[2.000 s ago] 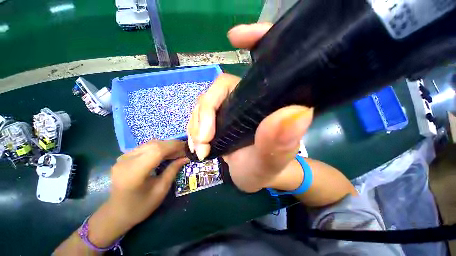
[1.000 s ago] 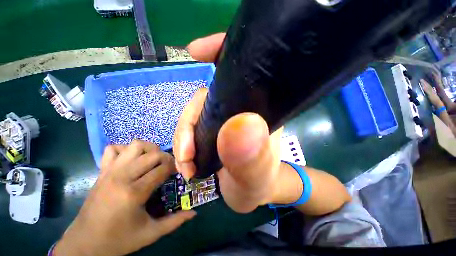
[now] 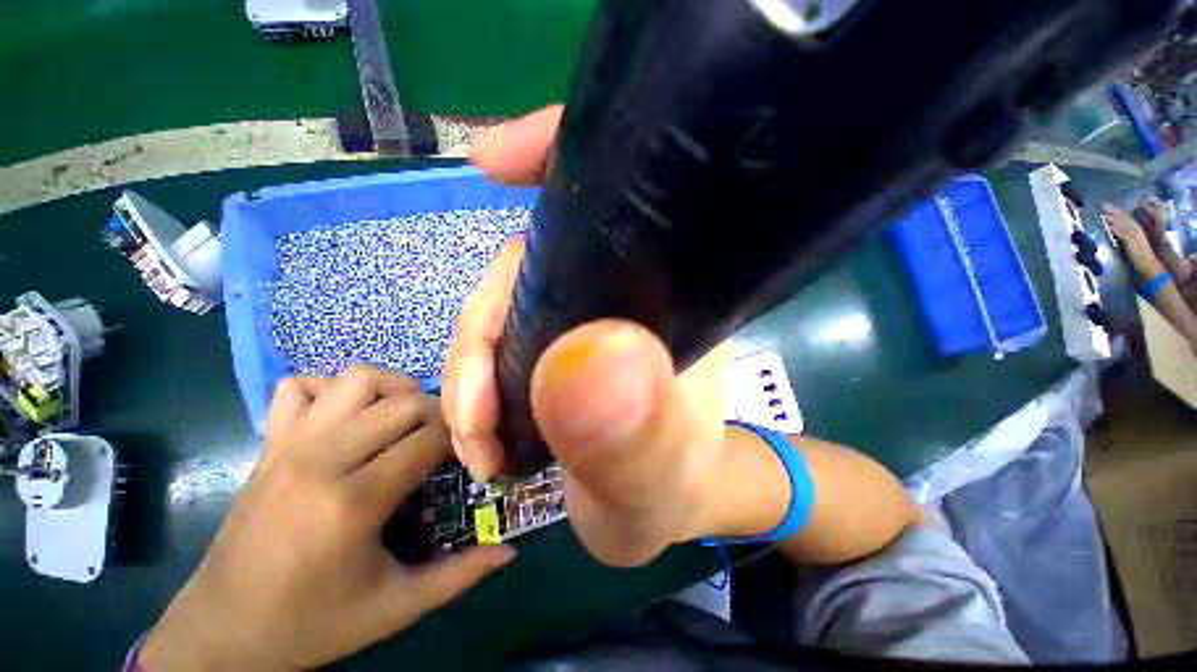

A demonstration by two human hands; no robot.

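My right hand (image 3: 578, 407) is shut around the black electric screwdriver (image 3: 735, 184), which is tilted with its lower end over a circuit board (image 3: 515, 509). The screwdriver's tip is hidden behind my fingers. My left hand (image 3: 348, 505) holds the board from its left side, thumb along the near edge and fingers at the far edge. The board carries a yellow block and many small parts; its left part is dark in shadow. The blue screw bin (image 3: 240, 315), full of tiny silver screws, stands just behind my hands.
Open plug units (image 3: 164, 256) stand left of the bin and at the far left; a white unit (image 3: 68, 512) lies face up nearby. A white fixture (image 3: 764, 390) shows behind my right wrist. A second blue bin (image 3: 965, 269), a white bar (image 3: 1070, 263) and another person's hands (image 3: 1139, 243) are right.
The bins and plug units have shifted left in view. My left hand has spread around the board's side. The screwdriver has moved left and its lower end now covers another part of the board.
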